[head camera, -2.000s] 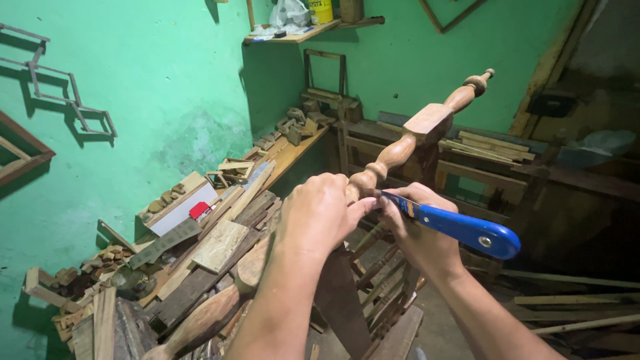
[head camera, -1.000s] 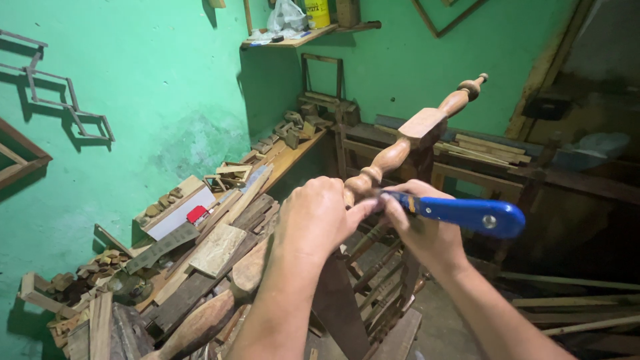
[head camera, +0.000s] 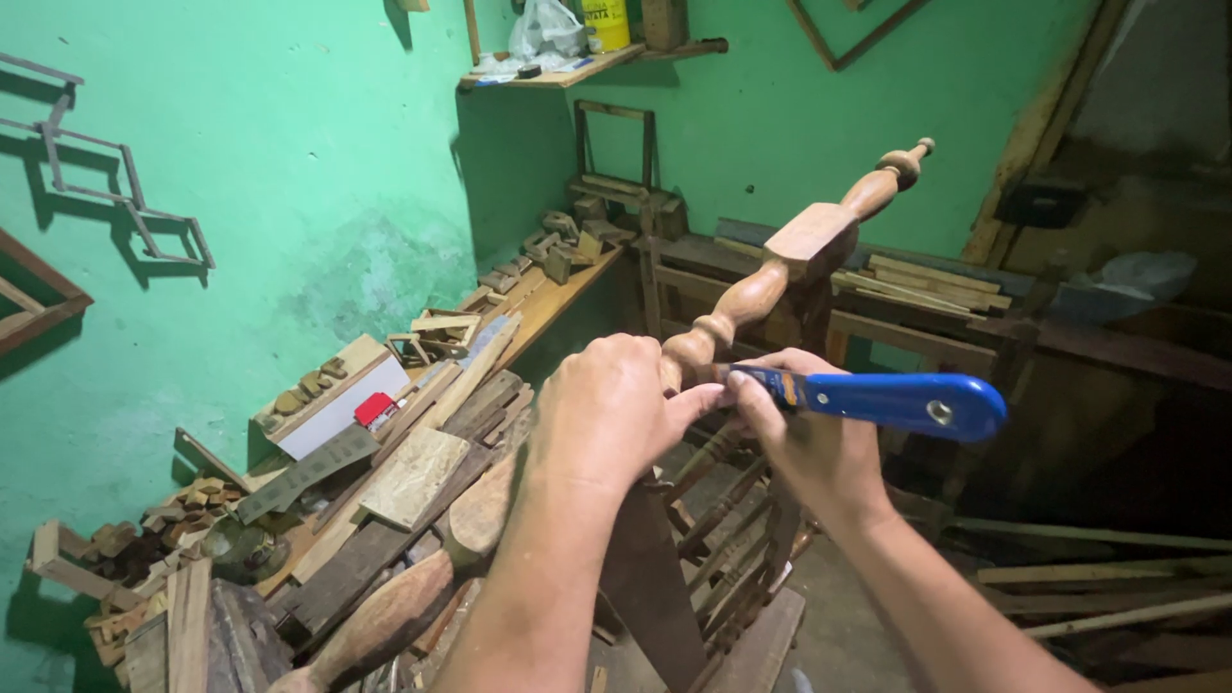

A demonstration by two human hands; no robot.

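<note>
A turned wooden spindle post with beads and a squared block runs diagonally from the lower left to the upper right. My left hand is wrapped over it at mid-length, thumb reaching toward the blade. In my right hand is a blue-handled putty knife, gripped near its blade. The blade meets the turned wood just beside my left thumb; its tip is hidden by the wood and fingers. The handle points right. Below the hands are more turned spindles of a wooden piece.
Scrap boards and wood blocks crowd the bench at left. A red object lies by a white-faced box. A shelf holds a yellow container and a plastic bag. Long strips lie at lower right.
The knife's handle has swung from slanting down to the right to nearly level, and my right hand has turned with it. My left hand keeps its hold on the spindle post.
</note>
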